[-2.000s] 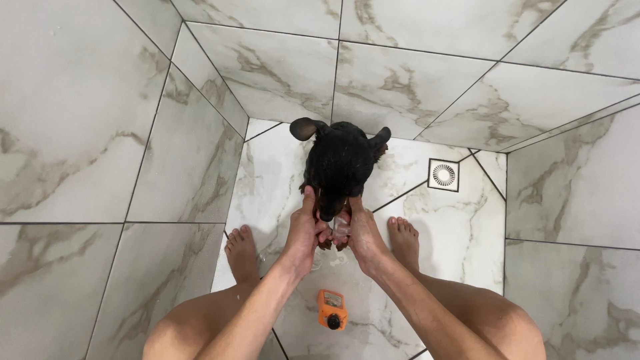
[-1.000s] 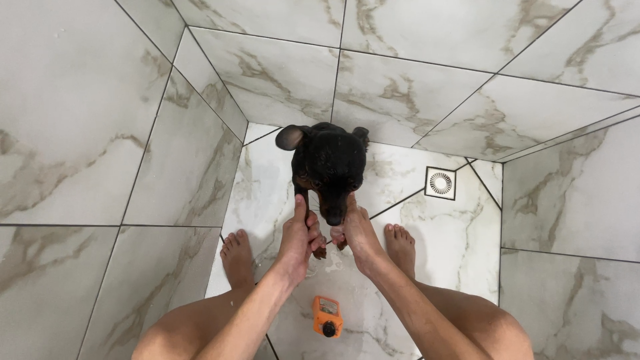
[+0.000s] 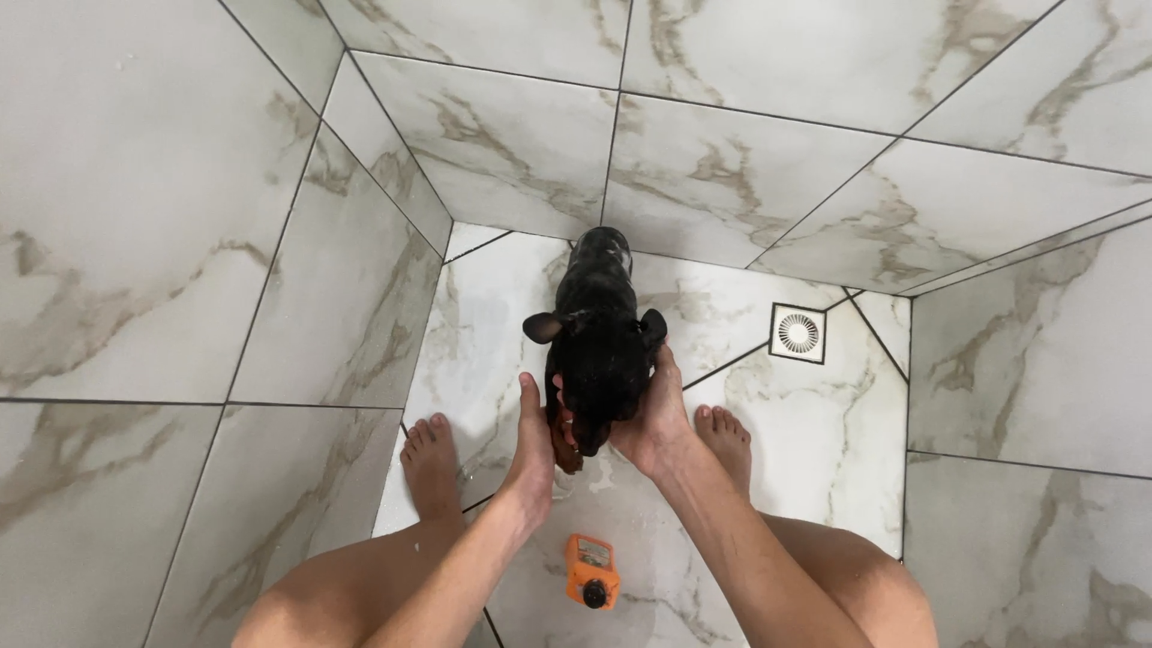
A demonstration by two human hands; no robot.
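Note:
A small wet black dog (image 3: 598, 346) with brown paws stands on the tiled floor, its head toward me and its back reaching toward the wall. Whitish foam shows on its rump. My left hand (image 3: 537, 441) is beside the dog's foreleg at the left, thumb raised; its fingers are largely hidden, so its hold is unclear. Against the right side of the dog's head and neck lies my right hand (image 3: 660, 414), with part of its fingers hidden behind the dog. An orange bottle (image 3: 591, 571) with a black cap is on the floor between my forearms.
Marble-patterned tile walls (image 3: 504, 144) enclose the floor on the left, back and right. A square floor drain (image 3: 798, 333) is at the back right. My bare feet (image 3: 432, 468) and bent knees flank the dog. Wet patches and suds mark the floor near the bottle.
The dog's head has lowered and its back now shows stretched out behind it. My right hand has moved up along the side of its head. My hands are farther apart than before.

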